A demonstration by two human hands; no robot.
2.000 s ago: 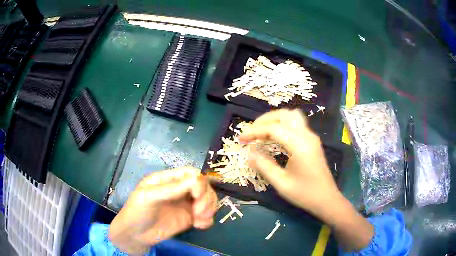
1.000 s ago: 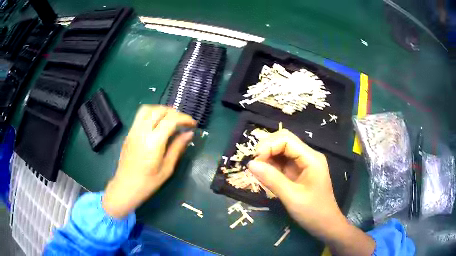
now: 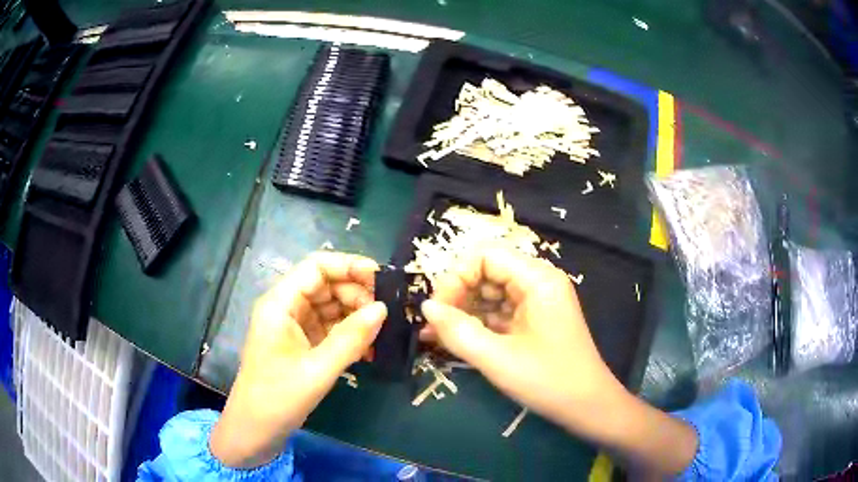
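My left hand [image 3: 299, 350] pinches a small black plastic housing [image 3: 390, 325] upright between thumb and fingertips, in front of the near tray. My right hand [image 3: 527, 329] is just right of it, thumb and fingers curled close to the housing; whether a pale strip is between them I cannot tell. The near black tray [image 3: 611, 320] holds a heap of pale strips [image 3: 470, 235], partly hidden by my right hand. The far black tray [image 3: 626, 160] holds another heap of pale strips [image 3: 513, 127].
A block of black housings [image 3: 331, 127] with a shiny line lies left of the trays. A smaller housing stack [image 3: 155, 215] and a long compartment tray [image 3: 71, 179] lie further left. Clear plastic bags [image 3: 720, 264] lie right. Loose strips [image 3: 435, 381] lie near the front edge.
My left hand has moved right from beside the block's lower end and now holds a black housing in front of the near tray. My right hand has come close to it.
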